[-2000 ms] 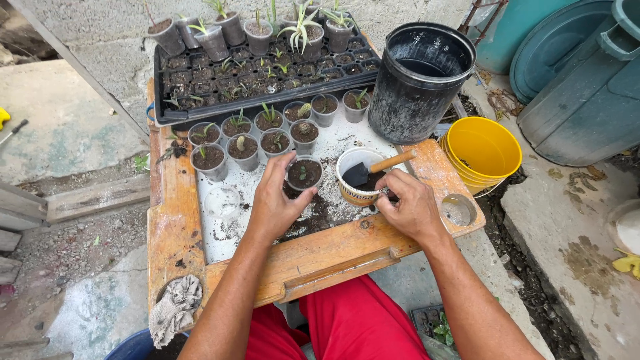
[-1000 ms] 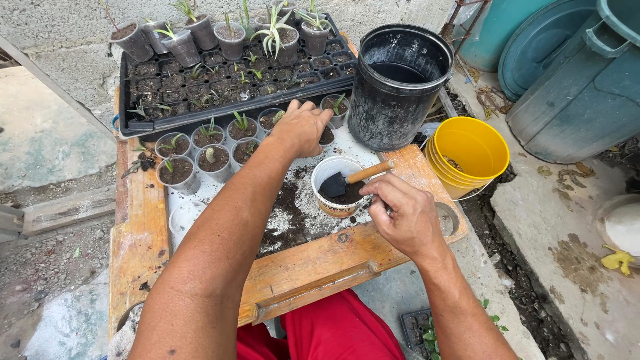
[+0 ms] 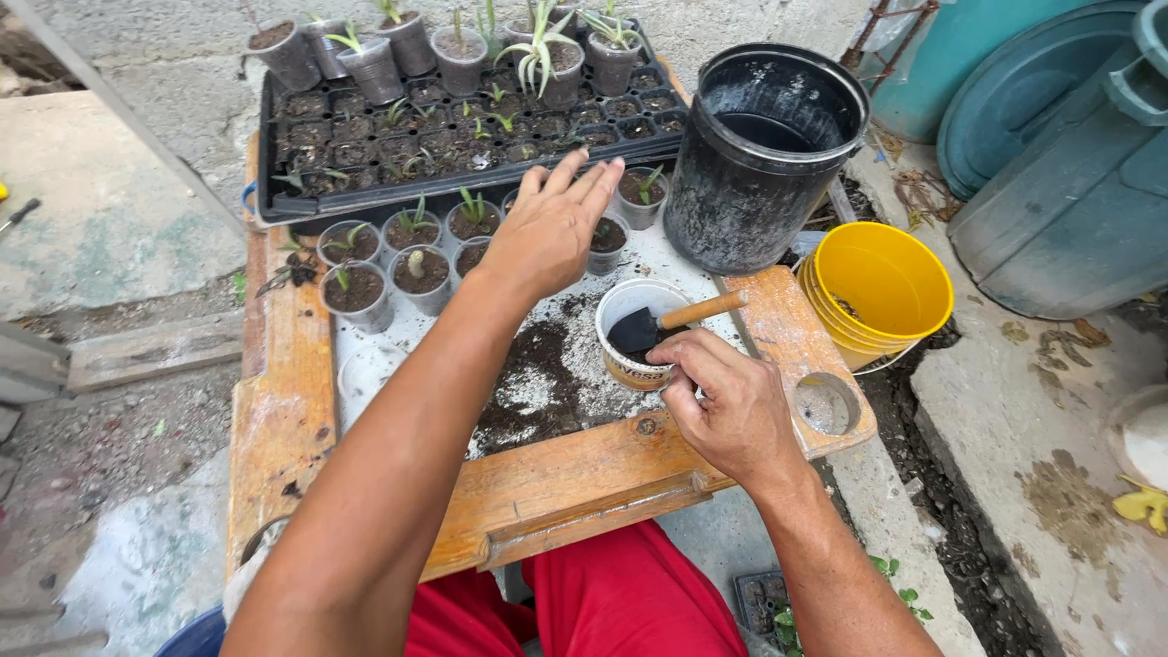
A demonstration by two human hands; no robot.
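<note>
My left hand (image 3: pixel 552 228) reaches over the rows of clear plastic cups, palm down with fingers spread, and hides some of the cups. No object shows in it. To its right a cup with a seedling (image 3: pixel 641 194) stands by the black bucket. My right hand (image 3: pixel 725 397) is at the near right rim of a white plastic tub (image 3: pixel 639 370), thumb and forefinger close together; whether they pinch the rim cannot be told. A small hand trowel with a wooden handle (image 3: pixel 698 310) lies across the tub, its black blade inside. Dark soil (image 3: pixel 529 379) is scattered left of the tub.
A black seedling tray (image 3: pixel 365 196) carrying several potted plants spans the back of the wooden table (image 3: pixel 566 474). A tall black bucket (image 3: pixel 739 201) stands at the right rear, a yellow bucket (image 3: pixel 881 283) beyond the right edge. Large teal bins (image 3: pixel 1068 182) stand farther right.
My left hand has moved from the near seedling cup to the back rows, and that cup no longer stands beside the tub. My right hand stays by the tub.
</note>
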